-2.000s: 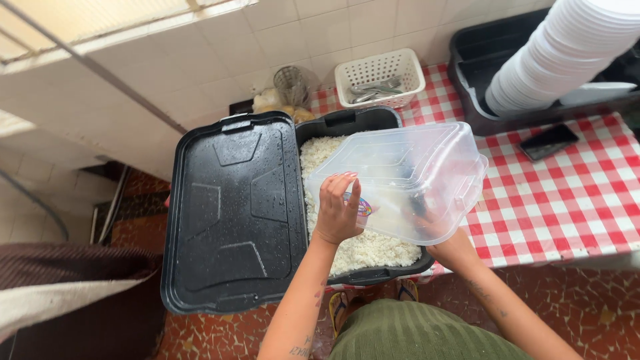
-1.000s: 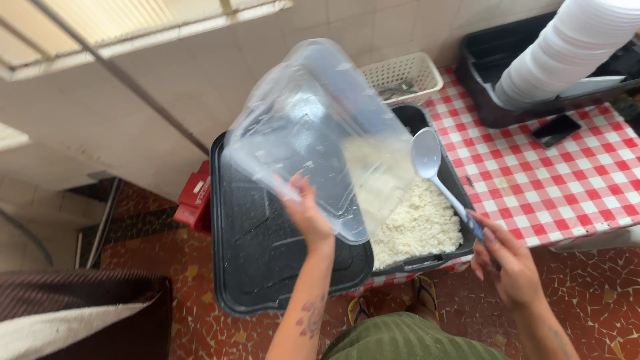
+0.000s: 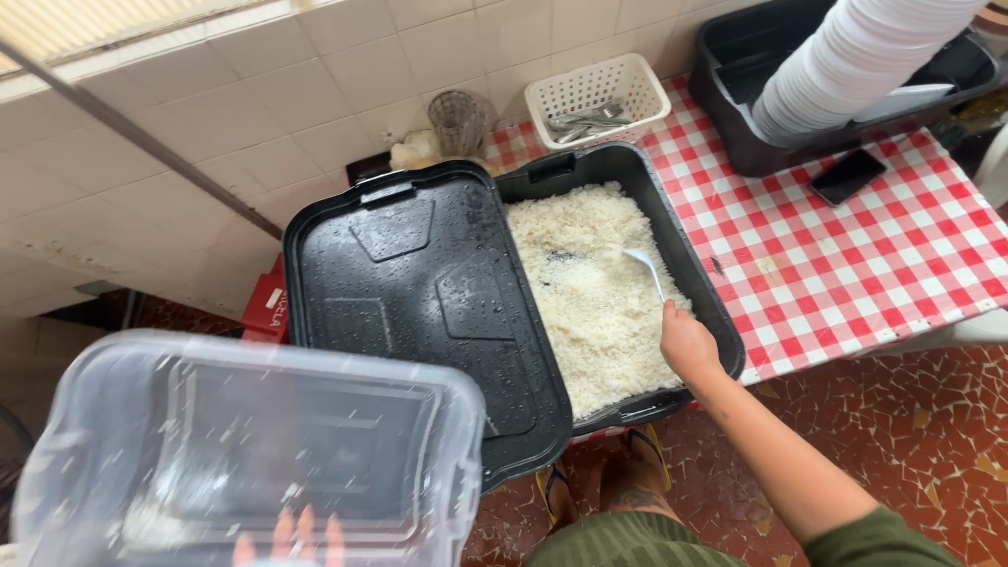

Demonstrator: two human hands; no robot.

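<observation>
A black plastic tub [image 3: 713,315] holds white cooked rice [image 3: 598,315], and its wet black lid [image 3: 417,291] covers the left part. My right hand [image 3: 689,342] grips the handle of a white spoon [image 3: 650,268], whose bowl touches the rice. At the lower left, a clear plastic container [image 3: 252,449] with a few rice grains stuck to it is tilted over the lid. My left hand [image 3: 291,539] supports it from behind, its fingers seen through the plastic and the rest hidden.
Behind the tub stand a white basket [image 3: 657,98] of cutlery and a clear cup [image 3: 458,126]. A black bin [image 3: 724,110] with stacked white plates [image 3: 858,71] and a phone [image 3: 848,176] are on the checkered tablecloth [image 3: 835,291]. A red crate [image 3: 266,303] sits left of the lid.
The clear container has moved from above the tub to the lower left with my left hand. My right hand has lowered the spoon into the rice.
</observation>
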